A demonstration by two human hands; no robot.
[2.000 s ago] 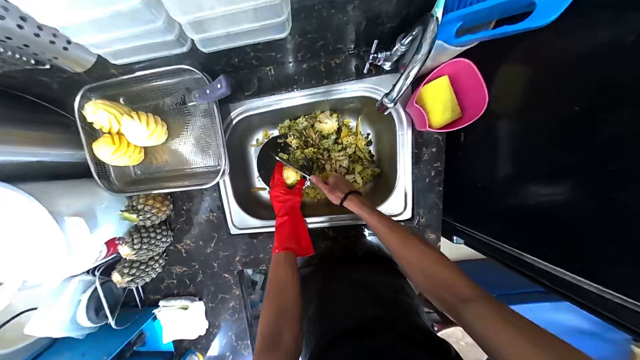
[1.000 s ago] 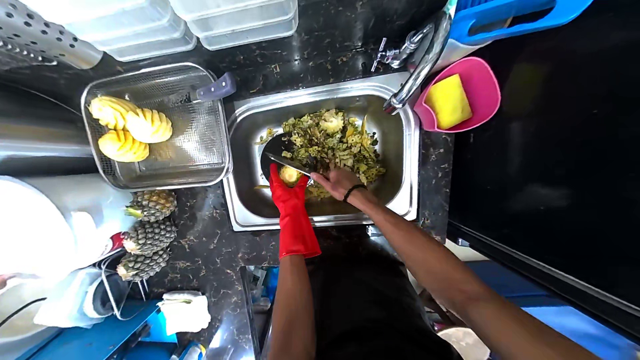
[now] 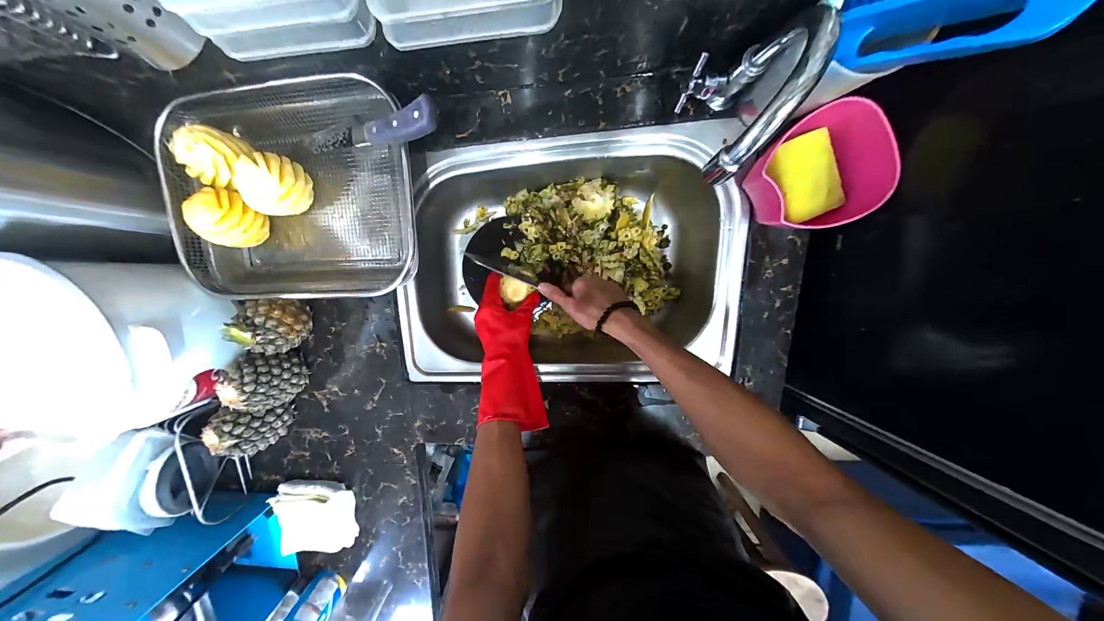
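Note:
My left hand [image 3: 507, 349], in a red rubber glove, grips a pale peeled pineapple [image 3: 515, 291] over the left part of the steel sink [image 3: 569, 155]. My bare right hand [image 3: 589, 302], with a dark band at the wrist, holds a knife [image 3: 500, 268] whose blade lies over the fruit and points left. Beneath them is a round black thing [image 3: 485, 252], partly hidden. A heap of pineapple peelings [image 3: 604, 233] fills the middle of the sink. Left of the sink, a wire mesh basket [image 3: 345, 289] holds several peeled, grooved pineapples [image 3: 274, 184] and a second knife [image 3: 401, 122].
Unpeeled pineapples [image 3: 263, 379] sit on the dark counter at the left, above a folded white cloth [image 3: 315, 517]. The faucet [image 3: 776, 95] reaches over the sink's right corner, beside a pink holder [image 3: 871, 164] with a yellow sponge [image 3: 806, 175]. Plastic containers [image 3: 470, 21] stand behind.
The view has shifted slightly. Both hands stay over the sink's left part with the fruit and knife; the knife's angle over the fruit differs a little.

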